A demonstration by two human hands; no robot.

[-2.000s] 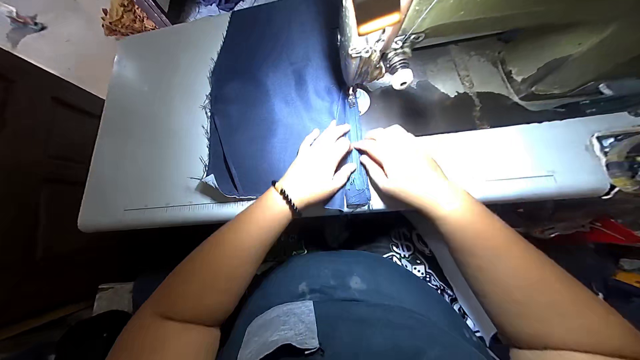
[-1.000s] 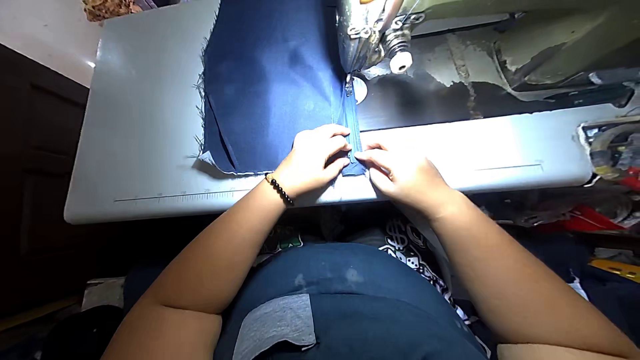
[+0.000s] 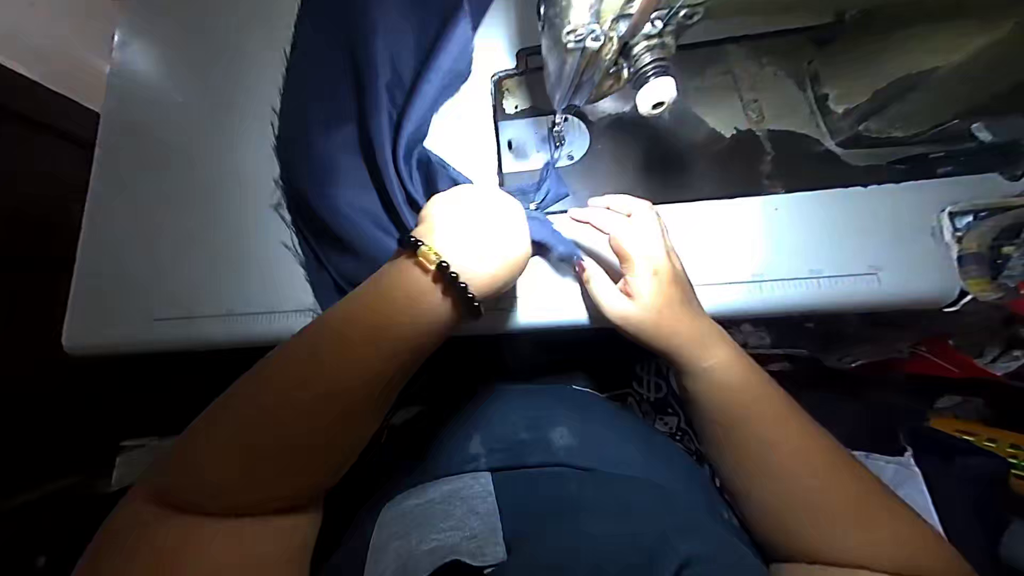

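Navy fabric point(image 3: 344, 152) with a frayed left edge lies bunched on the sewing machine table, left of the needle plate point(image 3: 520, 144). My left hand point(image 3: 478, 240), wearing a beaded bracelet point(image 3: 444, 272), is turned over the fabric; its fingers are mostly hidden. A narrow, twisted end of the fabric point(image 3: 552, 238) runs from it toward my right hand point(image 3: 640, 260). The thumb of that hand touches this end, and its other fingers are spread over the table. Threads and a small fabric corner point(image 3: 552, 190) sit just in front of the presser foot point(image 3: 558, 132).
The sewing machine head point(image 3: 592, 48) with its white-tipped knob point(image 3: 656, 94) stands above the needle plate. The grey-white table point(image 3: 192, 200) has a printed ruler along its front edge. Past its right end are a roll-like item point(image 3: 980, 248) and red material point(image 3: 944, 360).
The fabric, flat before with its strip running to the presser foot, is now folded and pulled away leftward, baring the needle plate. My left hand has turned over; my right hand's fingers have spread.
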